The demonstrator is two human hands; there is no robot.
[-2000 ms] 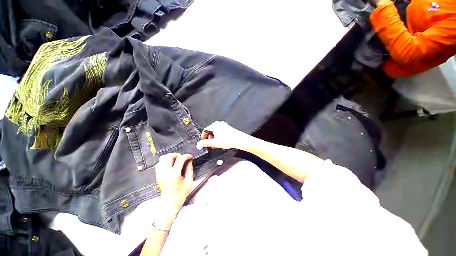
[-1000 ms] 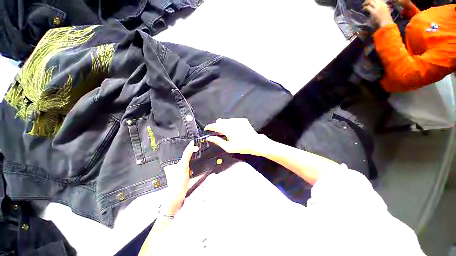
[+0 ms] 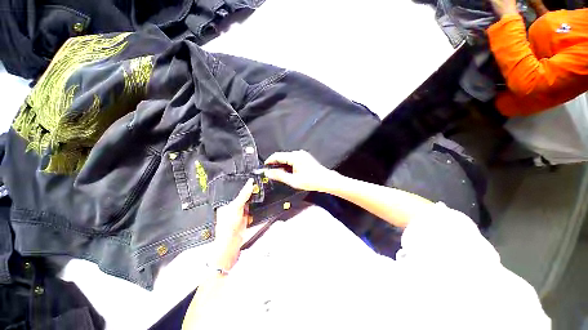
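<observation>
A black denim jacket (image 3: pixel 129 193) lies spread before me, with yellow embroidery (image 3: pixel 71 90) at the upper left. My left hand (image 3: pixel 233 219) pinches the jacket's button placket at the near edge, beside gold buttons (image 3: pixel 206 234). My right hand (image 3: pixel 293 173) is just right of it, closed round a small dark tool, thread snips (image 3: pixel 278 168) by their look, whose tip meets the cloth between the hands. The snips are mostly hidden by the fingers. A chest pocket (image 3: pixel 201 175) with a small yellow mark lies left of the hands.
More dark jackets (image 3: pixel 39 38) are heaped at the upper left, and another dark garment (image 3: pixel 48 300) is at the lower left. The white table (image 3: pixel 335 45) ends at a slanting edge on the right. Beyond it are dark garments (image 3: pixel 432 174) and a person in orange (image 3: pixel 548 61) handling denim.
Both hands have come closer together, and the snips' tip now shows at the cloth between them. The person in orange has moved their arms.
</observation>
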